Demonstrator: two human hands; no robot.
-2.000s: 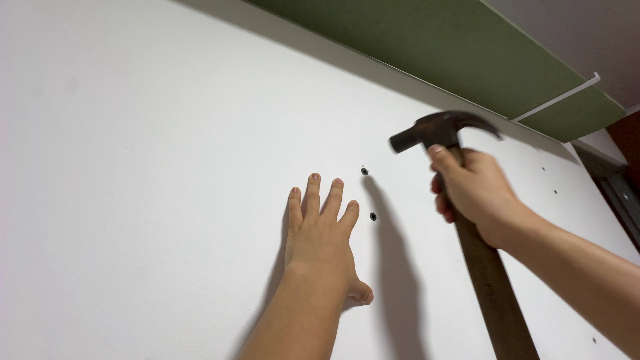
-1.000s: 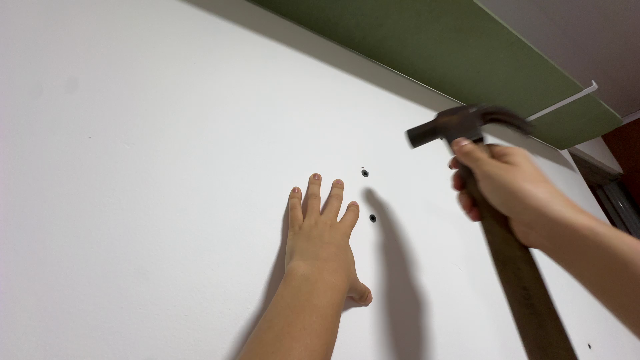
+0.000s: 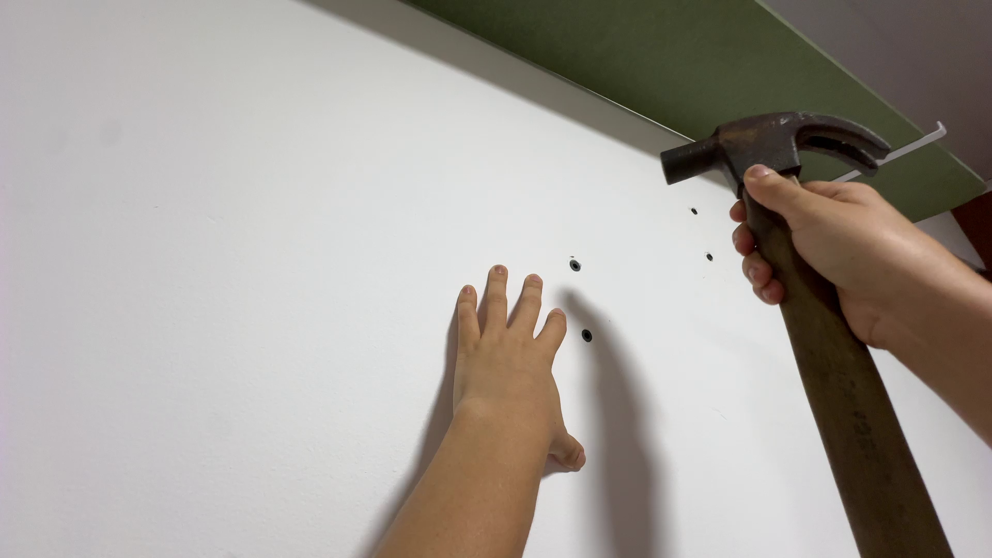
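My left hand (image 3: 508, 372) lies against the white wall (image 3: 232, 310), fingers spread and holding nothing. Just right of its fingertips, two dark round wall plugs (image 3: 575, 266) sit in the wall, one above the other; the lower wall plug (image 3: 587, 335) is close to the index finger. My right hand (image 3: 814, 232) grips a claw hammer (image 3: 763, 143) high on its wooden handle, right below the head. The hammer's striking face points left, its claw points right, and the head is clear of the wall. Writing shows faintly on the handle.
A green shelf or panel (image 3: 659, 70) juts out along the top, with a white hooked bracket (image 3: 914, 145) at its right part. Two small dark holes (image 3: 694, 211) mark the wall left of my right hand's fingers. A reddish-brown surface (image 3: 975, 225) shows at the right edge.
My right hand and the hammer have moved right from where they were two seconds ago. My left hand has stayed in place on the wall.
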